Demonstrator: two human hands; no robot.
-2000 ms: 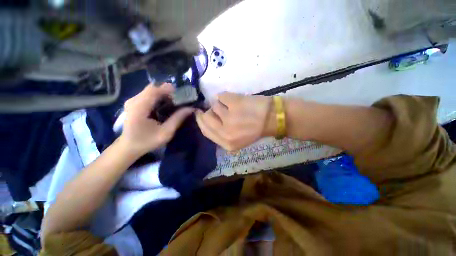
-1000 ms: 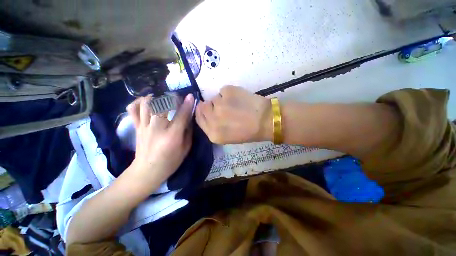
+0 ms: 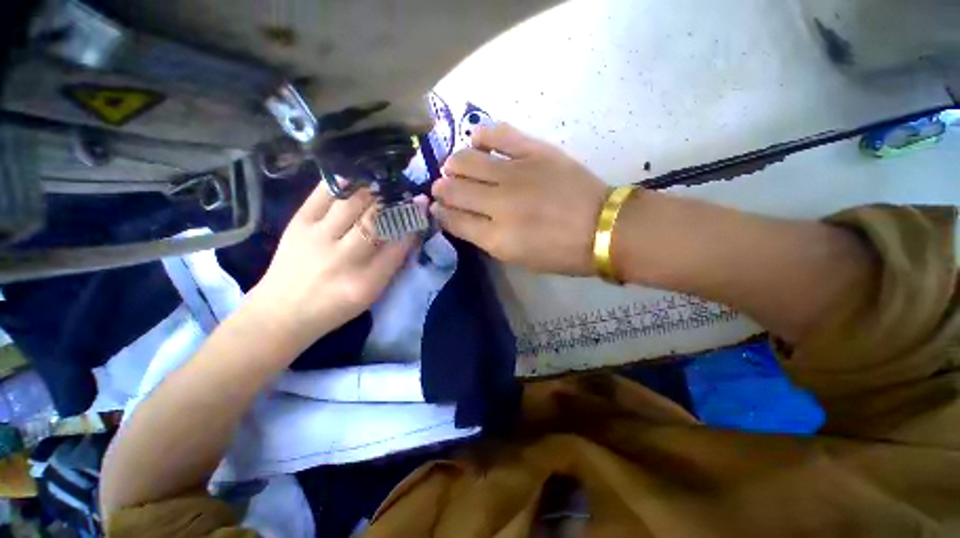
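The navy garment panel runs from under the machine head down over the table's front edge. Joined to it is a pale blue-white fabric with stitched lines, spread over the lap. My left hand holds the cloth left of the needle area, some fingertips hidden behind the ribbed knob. My right hand has its fingertips together on the dark cloth edge just right of the knob, its thumb hidden. The presser foot and needle point are hidden by the machine parts and fingers.
The grey machine head and its bent metal bar hang over the upper left. The white table has a dark slot and a printed ruler. A green-blue item lies at right. Blue material is below.
My right hand has moved up and its fingers are straighter. My left hand has spread flatter beside the knob. More pale fabric shows between the hands and the lap. The view has shifted.
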